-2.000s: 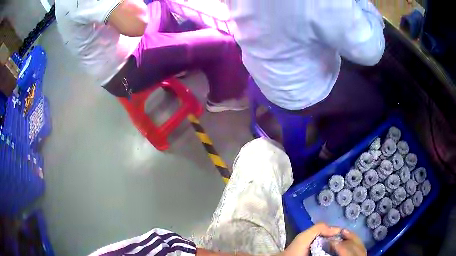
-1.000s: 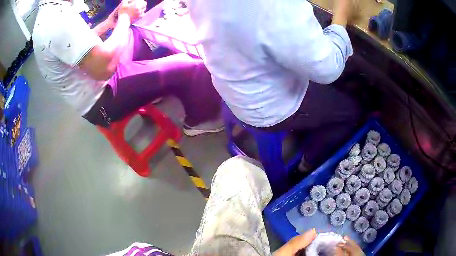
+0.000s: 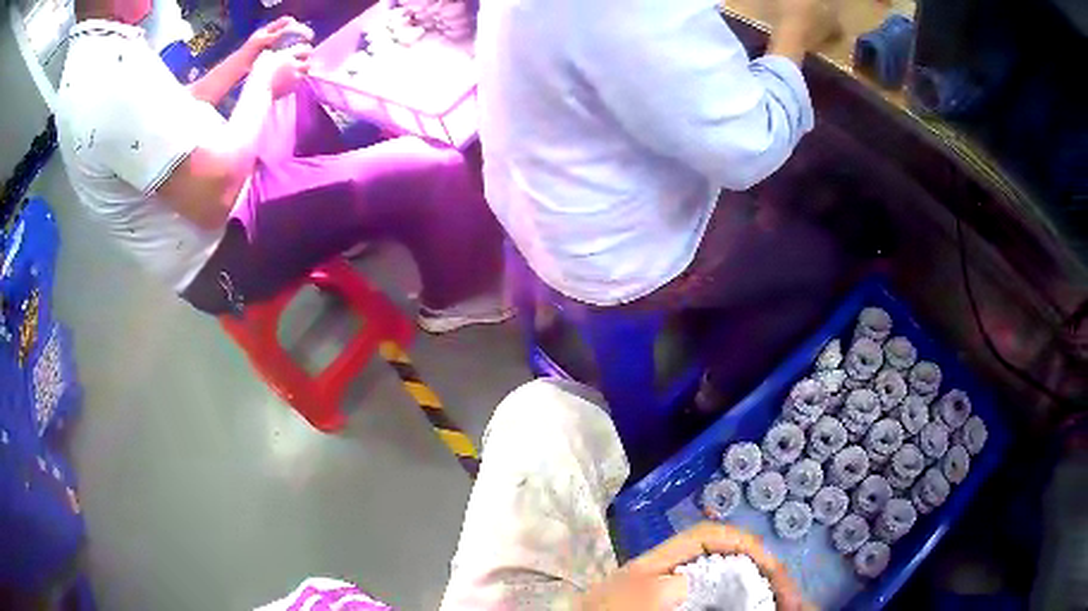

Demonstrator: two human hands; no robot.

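My left hand (image 3: 674, 561) is at the bottom edge, cut off by it, with fingers curved around a white ring piece (image 3: 725, 585). The ring's bumpy scalloped edge faces up. Skin shows at the ring's right side, but I cannot tell whether it is my right hand or more fingers of my left. A blue tray (image 3: 632, 501) stands just beyond, holding rows and stacks of white scalloped rings (image 3: 850, 463). Its near corner shows a bare pale bottom.
A person in a light blue shirt (image 3: 597, 155) sits ahead; another sits on a red stool (image 3: 322, 358) at the left. Yellow-black tape (image 3: 430, 412) marks the floor. Blue trays (image 3: 42, 394) stand far left. A bench (image 3: 823, 54) with blue pieces (image 3: 885, 50) is upper right.
The view has shifted, so the tray sits further left. The ring piece has moved left and shows its scalloped face more clearly. The seated person at the left now has both hands raised together.
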